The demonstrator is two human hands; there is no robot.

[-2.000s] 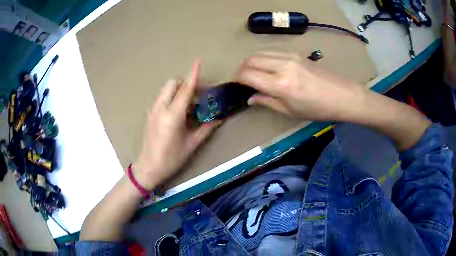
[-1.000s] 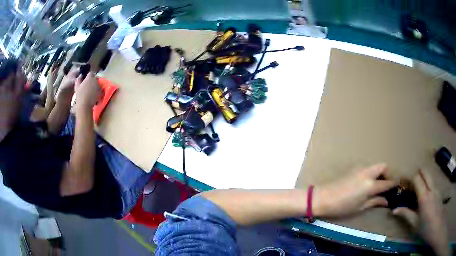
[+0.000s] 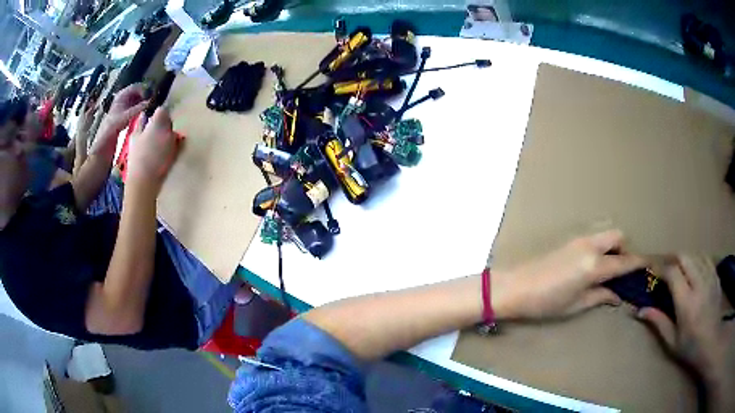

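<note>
My left hand (image 3: 564,278), with a red cord at the wrist, grips the left end of a black housing (image 3: 637,292) low at the right of the view. My right hand (image 3: 697,302) holds the housing's right end with thumb and fingers. Small yellow bits show inside the housing between the hands; the rest of its inside is hidden or too small to tell. Another black unit (image 3: 728,278) lies beside my right hand, cut off by the right edge.
A pile of open subassemblies (image 3: 322,153) with yellow batteries and green boards lies on white sheeting (image 3: 451,202). A stack of black covers (image 3: 236,86) is behind it. A person (image 3: 72,258) works at the left with a red-orange piece (image 3: 173,149). A brown mat (image 3: 596,161) lies under my hands.
The view has swung left since two seconds ago, bringing the pile and the neighbouring person into sight. Both my hands still hold the black housing; its green board no longer shows.
</note>
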